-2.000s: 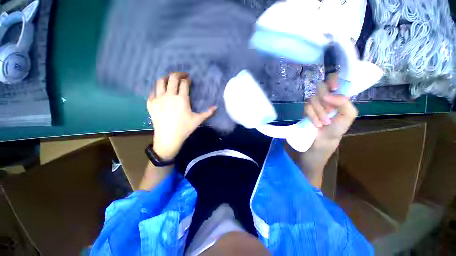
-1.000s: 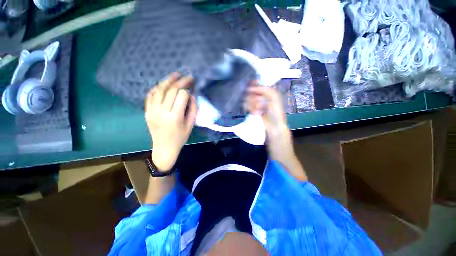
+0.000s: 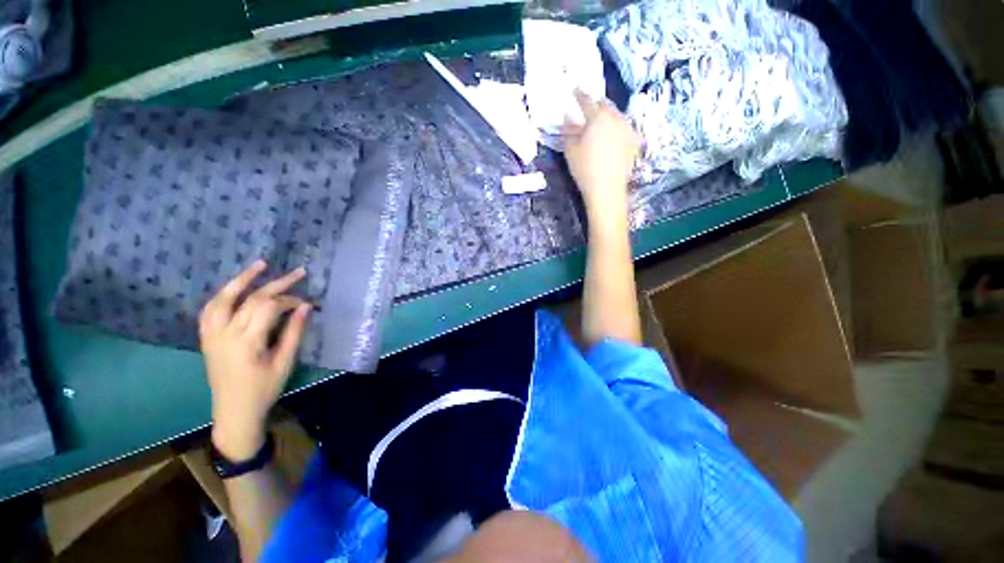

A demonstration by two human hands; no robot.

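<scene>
A dark grey printed bag (image 3: 209, 209) lies on the green bench, its plain strip at its right end. No headphones show outside it, and its inside is hidden. My left hand (image 3: 253, 330) rests at the bag's near edge by the strip, fingers bent and apart; whether it pinches the bag I cannot tell. My right hand (image 3: 600, 143) reaches to the white leaflet stack (image 3: 561, 77), fingertips on its near right part. A small white label (image 3: 523, 183) lies on the grey bag stack (image 3: 473, 225). A narrow white pointed piece (image 3: 484, 107) lies left of the leaflets.
White coiled cables (image 3: 732, 83) are heaped at the bench's right. Open cartons (image 3: 760, 319) stand below the bench's near edge. Another grey bag (image 3: 22, 374) lies at the far left. Part of a headphone (image 3: 20, 50) shows at the top left.
The headphones that were between my hands are no longer visible. The grey bag now lies flat to the left. My right hand has moved to the leaflets. The view has shifted to the right.
</scene>
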